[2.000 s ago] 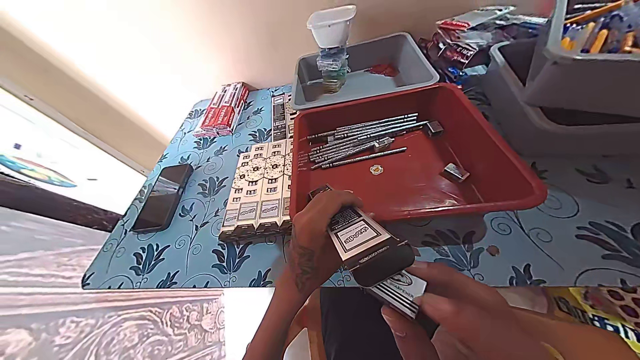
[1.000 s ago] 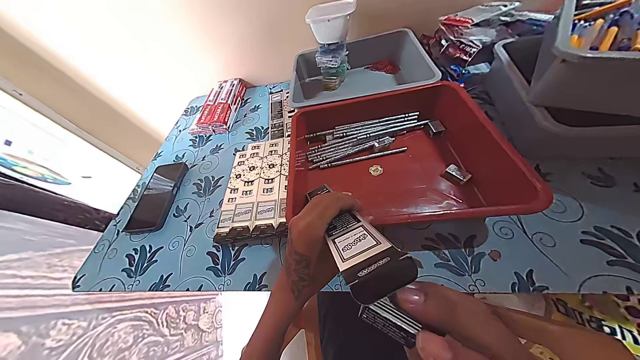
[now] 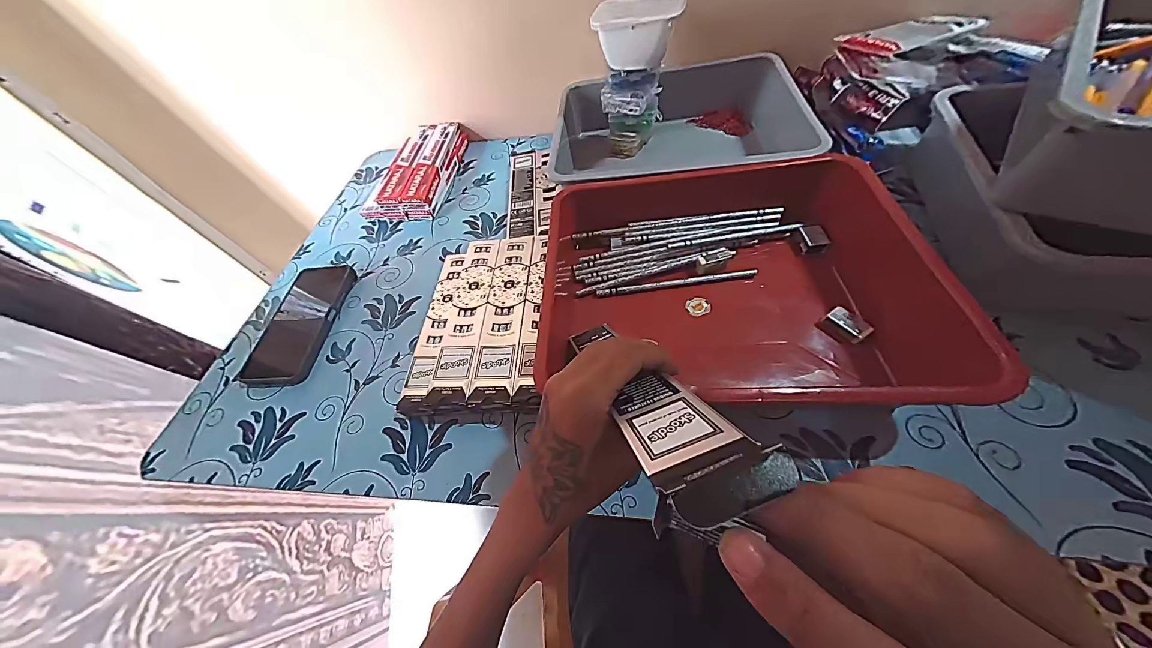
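Observation:
My left hand [image 3: 594, 405] grips a long black-and-cream cardboard box [image 3: 670, 432], tilted with its open end toward me. At that end, the thumb and fingers of my right hand [image 3: 864, 549] close around dark, shiny pieces [image 3: 706, 529] partly inside the box; the hand hides most of them. Just beyond the box lies a red plastic tray [image 3: 774, 360]. It holds a bunch of dark patterned pencils [image 3: 684, 243], a small block [image 3: 813, 238] that may be an eraser or sharpener, another such block [image 3: 846, 325] and a small round sticker [image 3: 697, 307].
Similar closed boxes [image 3: 490, 324] stand in rows left of the red tray. A phone [image 3: 301, 324] and red-and-white pencil boxes [image 3: 418, 175] lie further left. Behind is a grey tray [image 3: 693, 153] with stacked small containers [image 3: 634, 54]. Grey bins [image 3: 990, 207] stand at the right.
My right hand has moved up against the box's open end. The striped bundle in its fingers, seen outside the box earlier, is now mostly hidden at the opening.

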